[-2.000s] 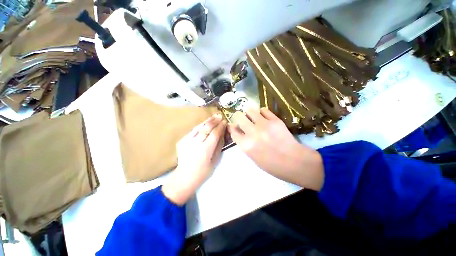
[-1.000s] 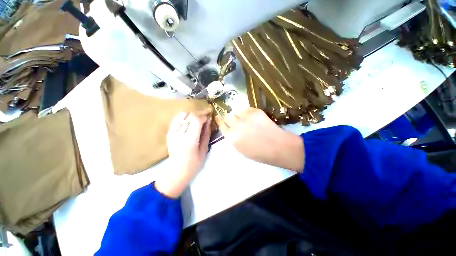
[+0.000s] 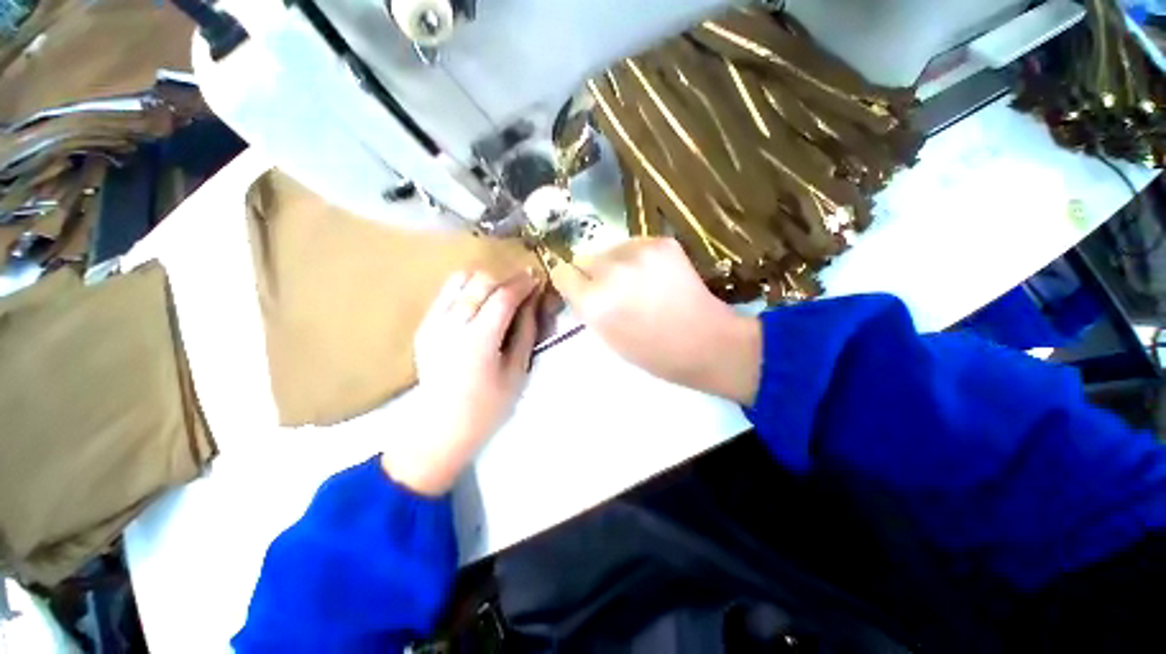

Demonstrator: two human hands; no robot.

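A tan-brown fabric panel [image 3: 345, 307] lies flat on the white table, its right edge at the presser foot [image 3: 544, 236] of the white sewing machine [image 3: 512, 77]. My left hand [image 3: 473, 345] rests on the panel's right part, thumb and fingers pinching its edge just below the foot. My right hand [image 3: 652, 313] is close beside it, fingertips together at the foot, on the edge where a bit of gold zipper shows. The fingertips partly hide what they hold. The needle itself is too small to make out.
A fan of brown zippers [image 3: 754, 141] lies right of the needle, with a smaller bundle [image 3: 1106, 96] at far right. A panel stack [image 3: 96, 409] sits at left, layered brown cloth [image 3: 90, 121] at upper left. The table's front edge curves below my hands.
The view has shifted, so the scene sits further left and up. My hands remain at the foot; my right fingertips have closed in tighter by the needle area.
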